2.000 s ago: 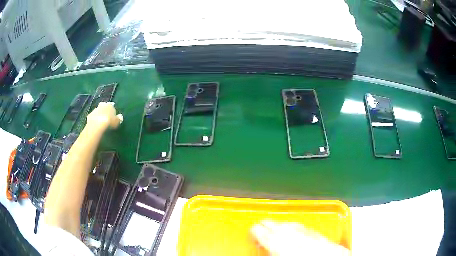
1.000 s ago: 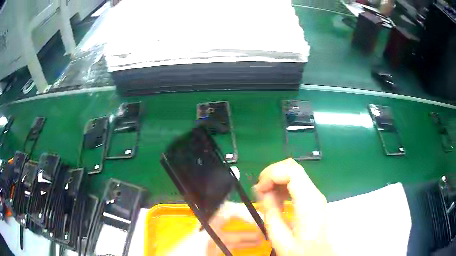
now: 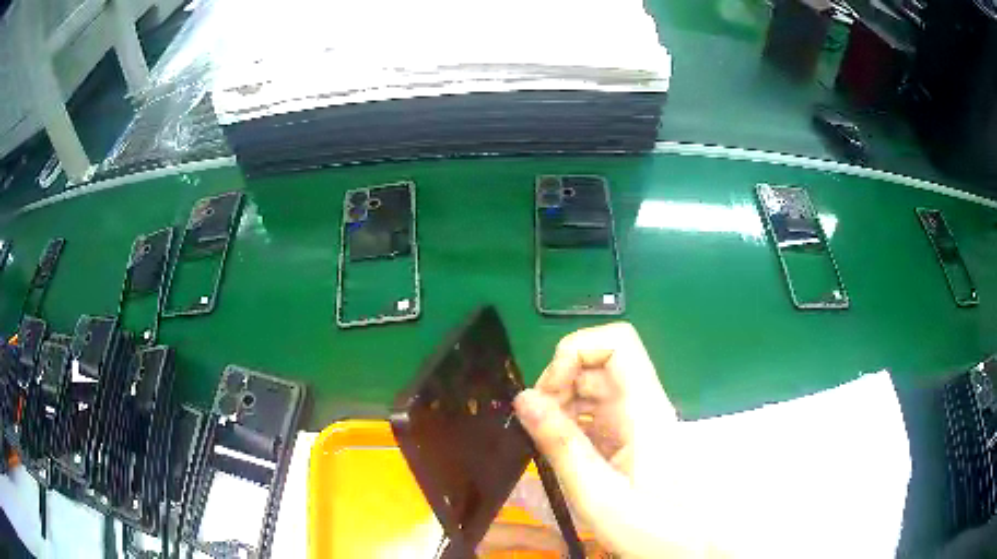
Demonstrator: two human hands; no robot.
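Note:
A black phone middle frame (image 3: 465,420) is held tilted above the orange-yellow tray (image 3: 355,442), one narrow side turned up toward me. My left hand (image 3: 519,537) holds it from below; most of this hand is hidden behind the frame or blurred. My right hand (image 3: 607,437) is at the frame's right long edge, thumb tip touching it and index finger curled close by. Small coppery specks show along the edge. Whether a tiny part is between the right fingertips cannot be told. The tray's contents are mostly hidden by the hands and frame.
Frames lie spaced on the green surface, one (image 3: 380,242) left of centre, another (image 3: 579,240) beyond my right hand. Frame stacks lean at left (image 3: 93,382) and far right (image 3: 973,437). A white sheet (image 3: 804,464) lies right. Stacked trays (image 3: 448,137) stand beyond.
My left hand left the line and brought a frame over the tray. The frame has since turned edge-up. My right hand rose from the tray and moved to its edge. Line frames shifted in view.

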